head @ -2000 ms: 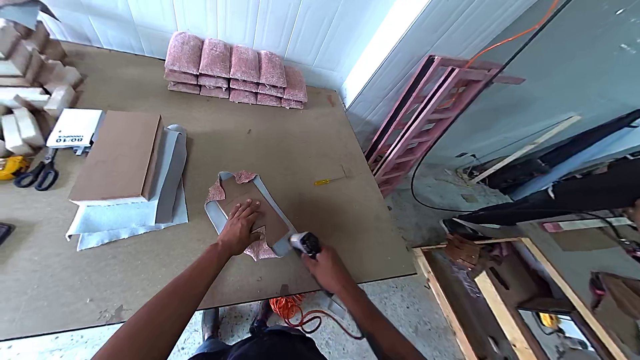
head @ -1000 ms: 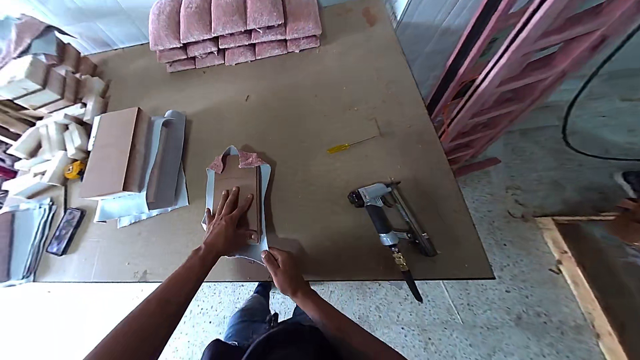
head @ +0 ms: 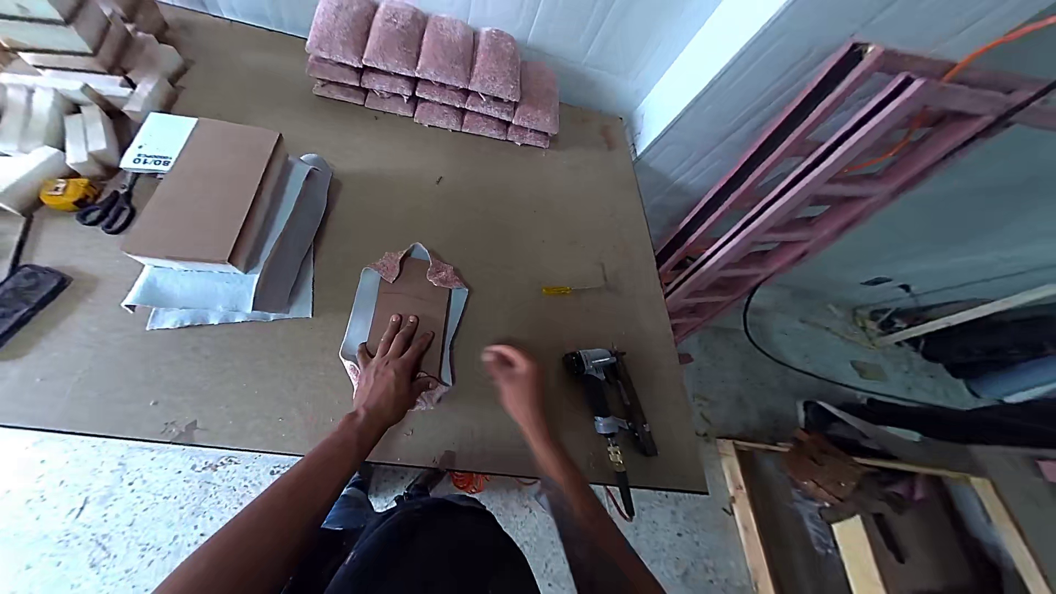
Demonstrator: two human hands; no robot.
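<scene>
A small brown board (head: 410,309) lies on the table with pink-and-grey fabric (head: 360,318) around its edges, folded onto it at the upper corners. My left hand (head: 394,369) rests flat on the lower part of the board, fingers spread. To the right of the board, my right hand (head: 513,375) is above the table, blurred, with its fingers bent and nothing seen in it. A pneumatic stapler (head: 609,388) with an air hose lies on its side further right. Above it is a yellow-handled tool (head: 558,290) with a thin metal shaft.
Brown boards (head: 206,190) lie on folded fabric (head: 293,239) at left, near black-handled scissors (head: 111,210), a yellow tape measure (head: 68,193) and pale blocks (head: 37,177). Pink padded pieces (head: 445,66) are stacked at the back. A pink frame (head: 792,181) stands beyond the table's right edge.
The stapler was in my right hand two seconds ago and now lies on the table. My right hand has left the fabric's lower right edge, where it was a second ago. My left hand stays on the board.
</scene>
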